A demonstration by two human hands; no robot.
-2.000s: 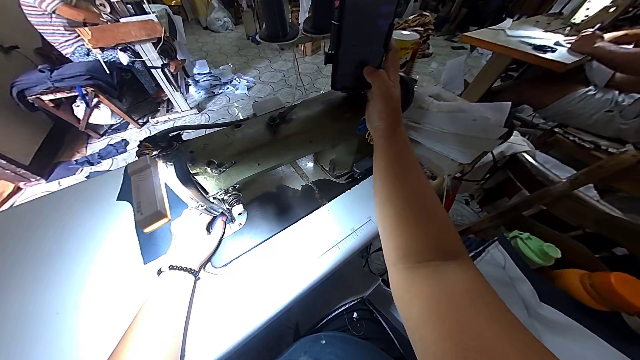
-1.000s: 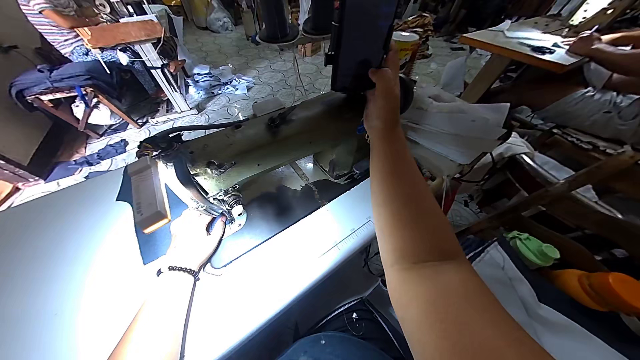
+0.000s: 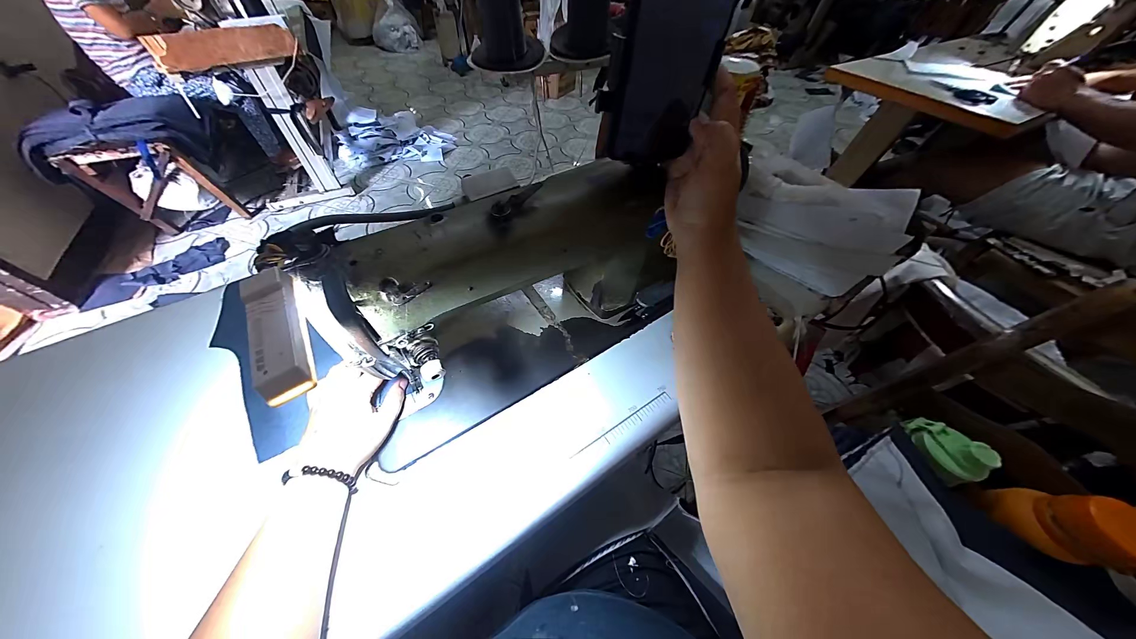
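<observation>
My right hand (image 3: 706,173) is raised at the upper middle and grips the lower right edge of a dark phone-like device (image 3: 666,84), over the right end of an industrial sewing machine (image 3: 532,231). Glare washes out my left hand (image 3: 351,413), which wears a beaded bracelet and reaches to the needle end of the machine, beside the presser foot area. Its fingertips are partly hidden there, and I cannot tell what they hold. A dark cord runs along the wrist. Just left of the machine head, a pale box-shaped lamp or case (image 3: 277,333) rests over dark fabric (image 3: 232,355).
The white tabletop (image 3: 106,426) bears a printed ruler scale. Behind the machine stand black thread cones (image 3: 506,35). One person sits at the upper left, another's hands rest on a table (image 3: 941,89) at the upper right. Cloth scraps (image 3: 395,138) lie on the floor. An orange bottle (image 3: 1065,524) is at right.
</observation>
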